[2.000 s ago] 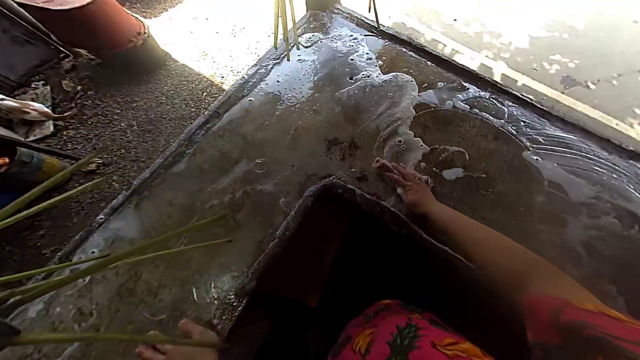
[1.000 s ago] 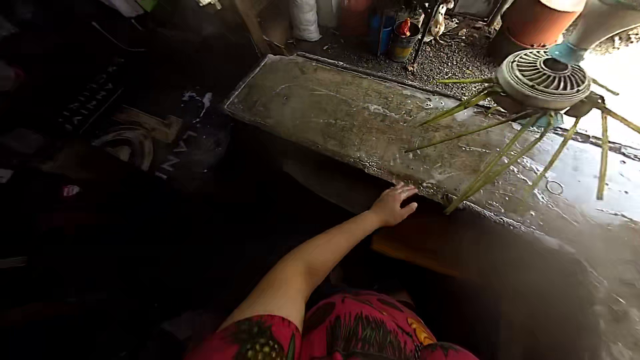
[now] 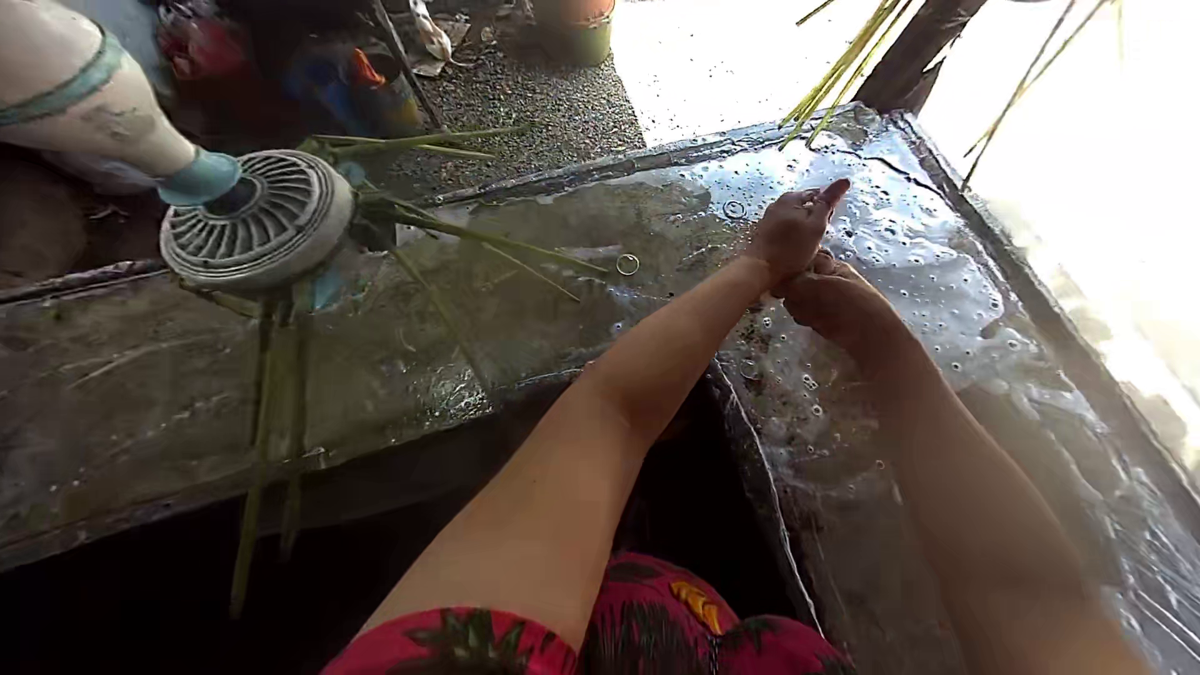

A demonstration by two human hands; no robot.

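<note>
My left hand (image 3: 795,225) is stretched over the wet corner of a concrete counter (image 3: 525,244), thumb and fingers pointing up and away, with no object visible in it. My right hand (image 3: 834,295) meets the left at its wrist and lower palm, its fingers curled there; whether it holds anything cannot be told. Below both hands lies a sheet of soapy water (image 3: 919,234) with bubbles. A small ring-shaped mark or bubble (image 3: 627,264) shows on the wet surface left of my hands.
A pale fluted, column-like object (image 3: 258,220) with green stems around it overhangs the counter at left. More stems (image 3: 848,66) hang by a dark post (image 3: 923,56) at the far corner. A dark opening lies inside the counter's inner edge. Gravel (image 3: 544,103) and a bucket (image 3: 574,33) lie beyond.
The view has swung strongly. One second ago only one hand showed, at the counter's inner edge; now both arms reach over the soapy corner and the hands touch.
</note>
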